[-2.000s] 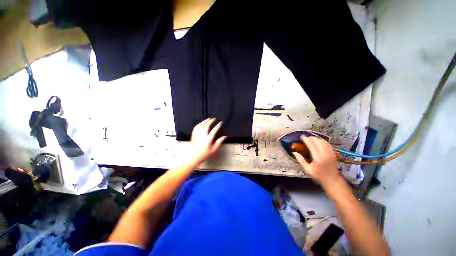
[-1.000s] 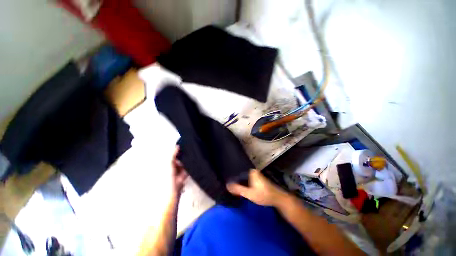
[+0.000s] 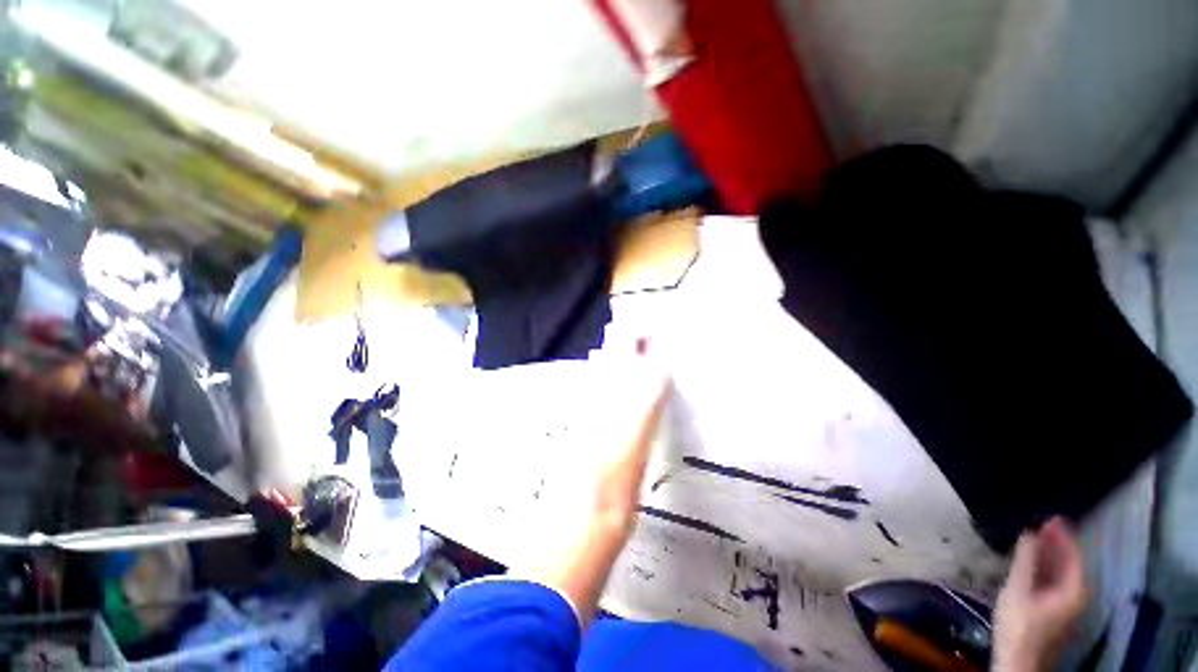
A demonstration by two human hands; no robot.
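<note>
Black sleeve pieces [image 3: 959, 328] lie at the right of the table, one edge running down to the lower right. My right hand [image 3: 1044, 591] is at their lower corner; its fingers look curled, but I cannot tell if they grip the cloth. My left hand [image 3: 631, 440] is blurred and washed out over the white cloth, fingers seemingly apart, with nothing visible in it. The steam iron [image 3: 920, 630], dark with an orange-brown handle, rests below the black pieces, left of my right hand. More black pieces [image 3: 539, 269] drape over a padded form at upper left.
Dark interlining strips [image 3: 381, 453] and scissors [image 3: 357, 348] lie at left. Thin dark strips or marks [image 3: 775, 486] show on the white table cloth [image 3: 526, 446]. A red upright thing [image 3: 749, 105] stands behind the table. Blurred clutter fills the far left.
The black piece both hands held is no longer in them; black cloth lies at right. My left hand has moved forward over the table, my right hand to the right. The view has swung left.
</note>
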